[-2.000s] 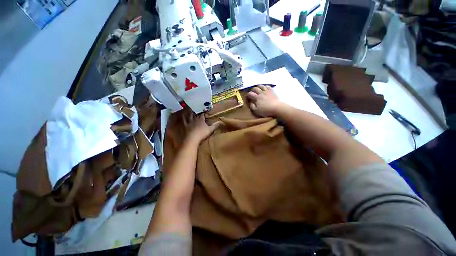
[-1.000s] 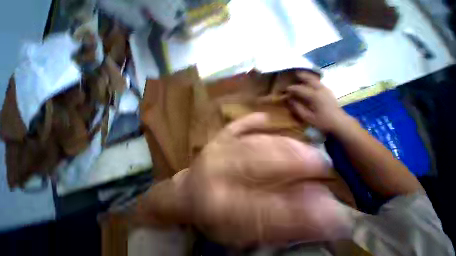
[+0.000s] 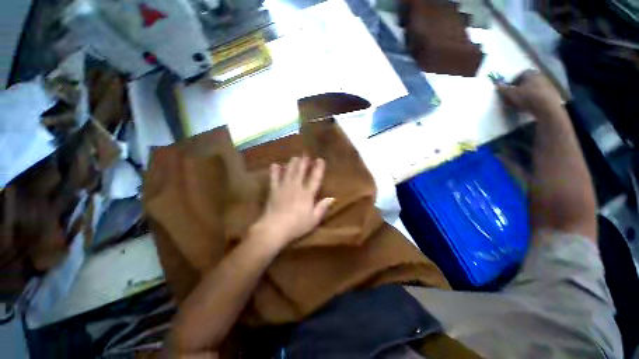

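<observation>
The brown garment panel lies over my lap and the table edge, its top edge on the white sheet. My left hand rests flat on the panel with fingers spread, holding nothing. My right hand is at the right of the table, its fingers over the thread snips; only the tip of the snips shows, and the grip is blurred. The yellow clamp frame stands on the sheet, away from the panel.
The white sewing machine head is at upper left. A stack of dark brown pieces lies at upper right. A blue plastic-covered bin is below the table at right. A heap of brown and white cloth is at left.
The panel has come out from under the clamp frame towards my lap. My left hand has settled flat on it. My right hand has moved from the cloth to the snips at right.
</observation>
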